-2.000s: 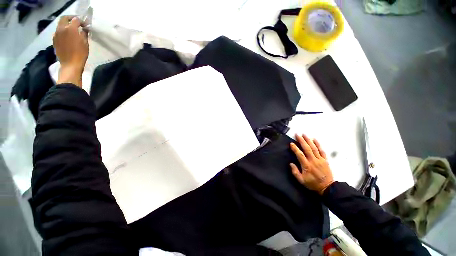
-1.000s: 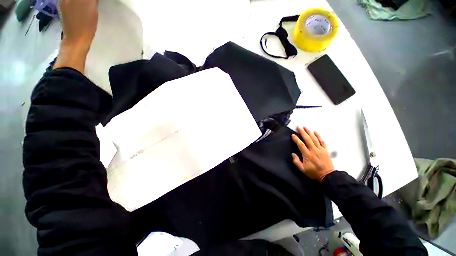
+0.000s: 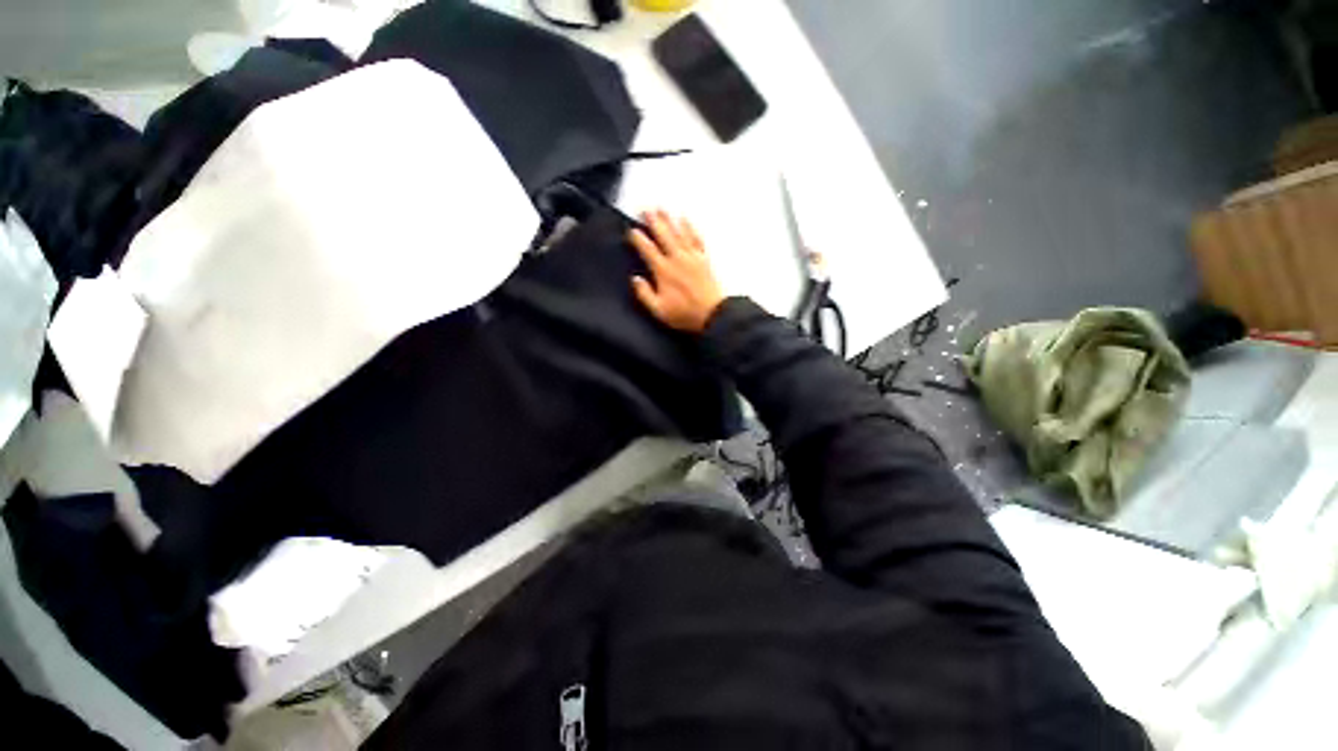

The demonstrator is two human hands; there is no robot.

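My right hand [image 3: 677, 273] lies flat with fingers spread on the right edge of the dark garment [image 3: 440, 426]. It grips nothing. My left hand is not in view. A large white paper pattern piece [image 3: 338, 220] lies on the garment, with a smaller paper flap at its lower left. A bit of plaid fabric [image 3: 561, 223] shows at the garment opening beside the paper's right corner. The tailor's shears [image 3: 810, 264] lie on the white table to the right of my hand, handles towards me.
A smartphone [image 3: 709, 78] lies on the table [image 3: 866, 191]. Yellow tape [image 3: 660, 5] is cut off at the top edge. Black offcuts [image 3: 770, 481] litter the floor. An olive cloth [image 3: 1086, 396] is right of the table, with a cardboard box [image 3: 1274, 257] beyond.
The view has swung right and down, so table things appear further up and left. My left hand and arm have left the picture. My right hand still rests on the garment.
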